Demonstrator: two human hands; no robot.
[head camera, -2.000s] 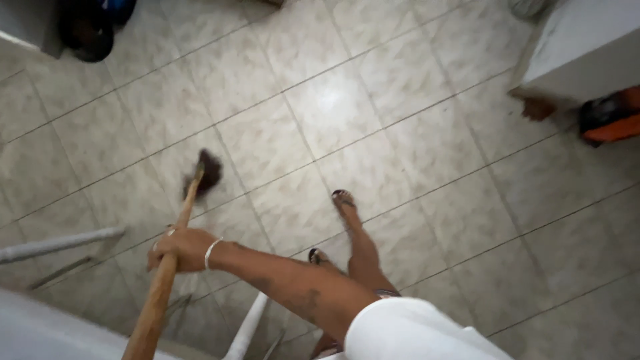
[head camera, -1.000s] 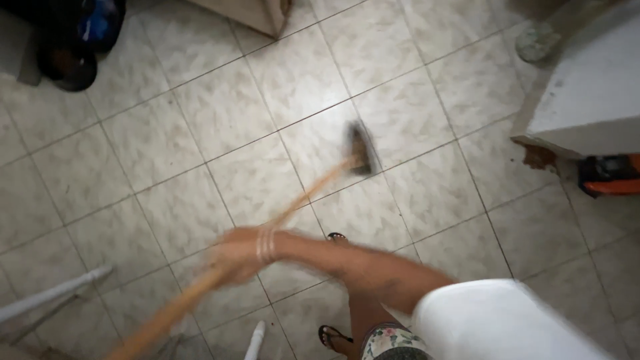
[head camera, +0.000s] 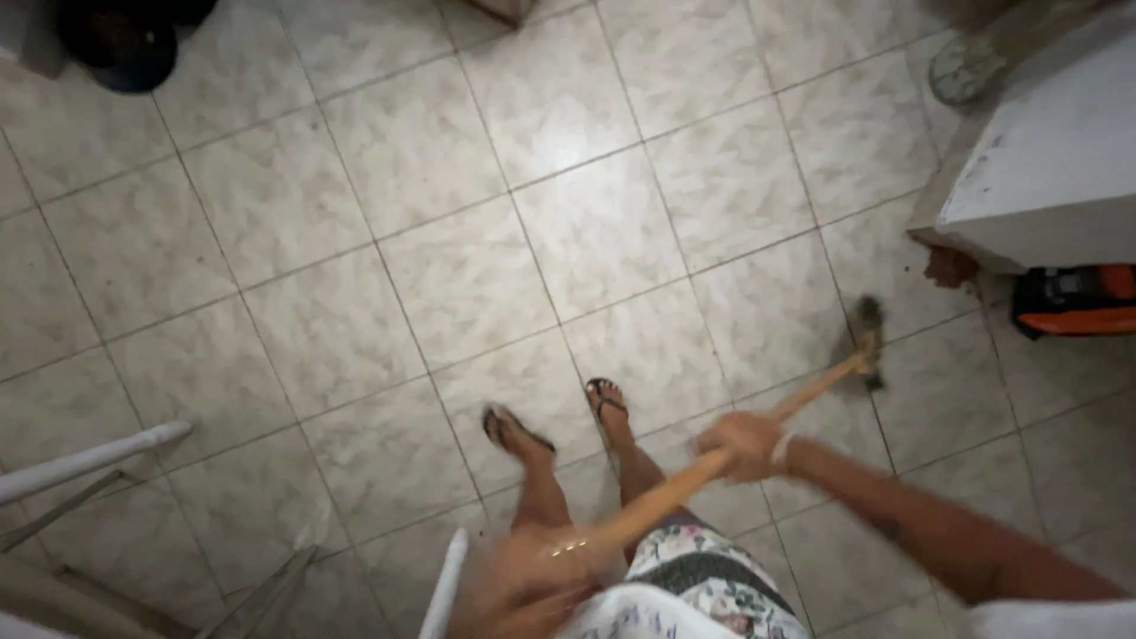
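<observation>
A broom or brush with a long wooden handle (head camera: 670, 499) slants from the lower middle up to the right. Its dark, blurred head (head camera: 870, 344) touches or hovers over the tiled floor (head camera: 461, 293), left of the white block. My right hand (head camera: 741, 446), with a pale band at the wrist, is closed around the middle of the handle. My left hand (head camera: 541, 572), blurred and wearing a bracelet or ring, is at the upper end of the handle near my body; its fingers look wrapped on it, though blur hides detail.
My feet in dark flip-flops (head camera: 606, 399) stand on the floor. At right are a white block-like structure (head camera: 1047, 169), a black and orange object (head camera: 1078, 302) and a glassy round object (head camera: 963, 71). White poles (head camera: 98, 461) lie lower left; a dark round container (head camera: 124, 49) is upper left.
The broom head has moved from the left across the floor to the right, with my right hand moving right too. My left hand has come into view at the handle's upper end.
</observation>
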